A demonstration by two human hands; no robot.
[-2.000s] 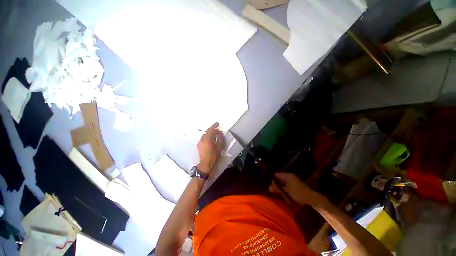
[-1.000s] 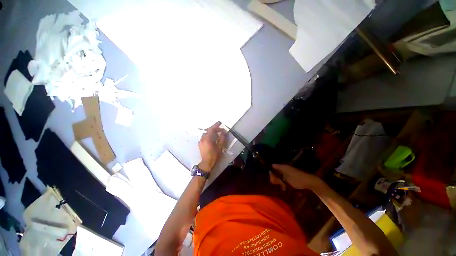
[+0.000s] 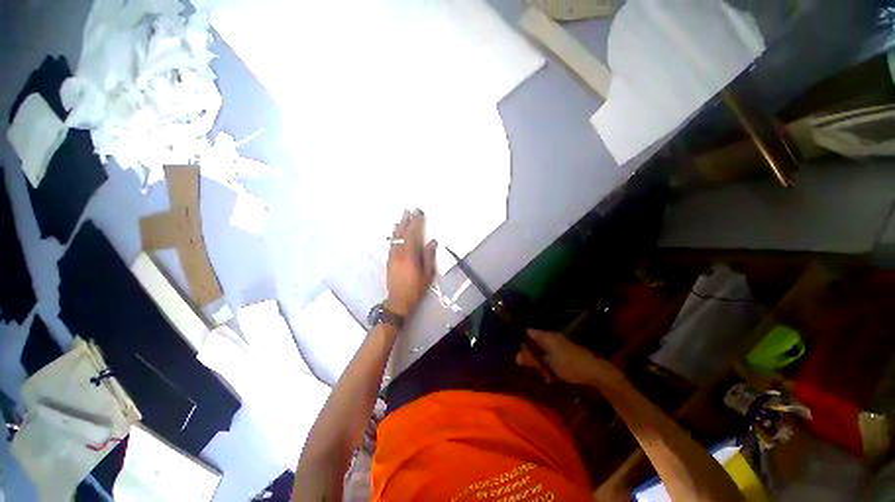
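The large white fabric lies flat and glaring on the table, with a curved notch on its right edge. My left hand rests palm down on its near end, fingers extended forward and thumb apart, gripping nothing visible. My right hand is shut on the handles of the dark shears, off the table's front edge. The shears' tip lies at the fabric's near edge, just right of my left hand. Whether the blades are parted is hard to tell. Thin white trimmings lie beside the blades.
A white scrap pile, a brown angled pattern and black pieces lie left. Small white pieces lie near the front edge. A domed white panel, a cream strip and a metal rail are at right.
My left hand has straightened its fingers and moved slightly forward over the fabric. The shears' tip has drawn slightly away from that hand. The table contents have shifted in view.
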